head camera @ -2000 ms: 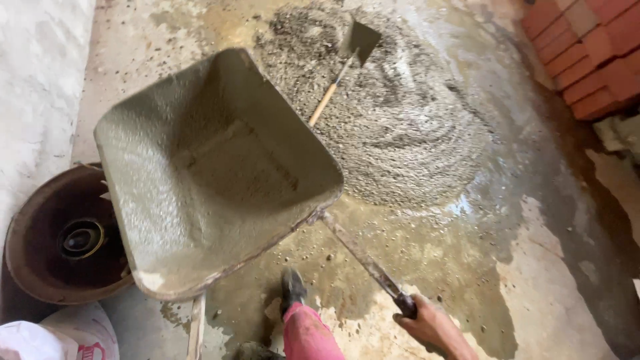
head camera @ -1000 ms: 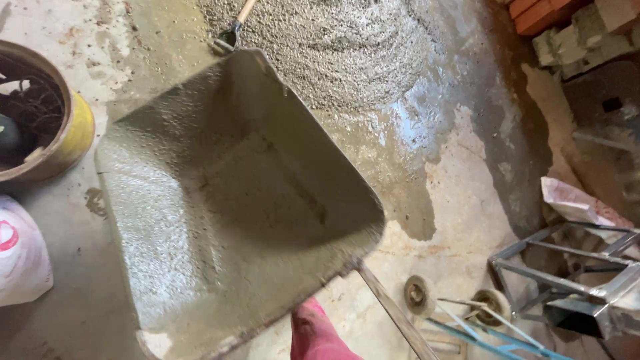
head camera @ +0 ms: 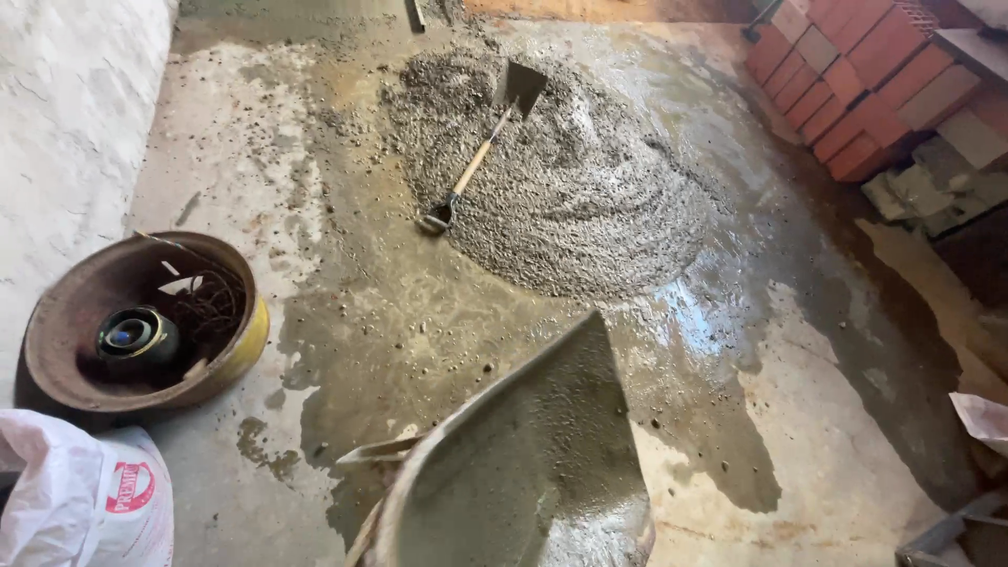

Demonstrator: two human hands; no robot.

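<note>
Neither of my hands shows in the head view now. A wheelbarrow tray (head camera: 504, 472), coated inside with wet grey cement, stands at the bottom middle, its lower part cut off by the frame edge. Beyond it, a broad mound of wet concrete (head camera: 583, 197) lies on the floor. A shovel (head camera: 472, 168) with a wooden shaft rests on the mound's left side, its square blade up on the mix and its D-shaped grip at the near left edge. Whatever holds the wheelbarrow is hidden.
At left, a rusty round metal container (head camera: 256, 339) with a yellow outside stands near the white wall (head camera: 71, 118). Below it sits a white printed sack (head camera: 126, 496). Red bricks (head camera: 850, 94) are stacked at upper right. Wet patches and grit cover the floor around the mound.
The wheelbarrow tray has moved down to the bottom of the view and turned. The hand on its handle two seconds ago is out of view. The view has shifted strongly.
</note>
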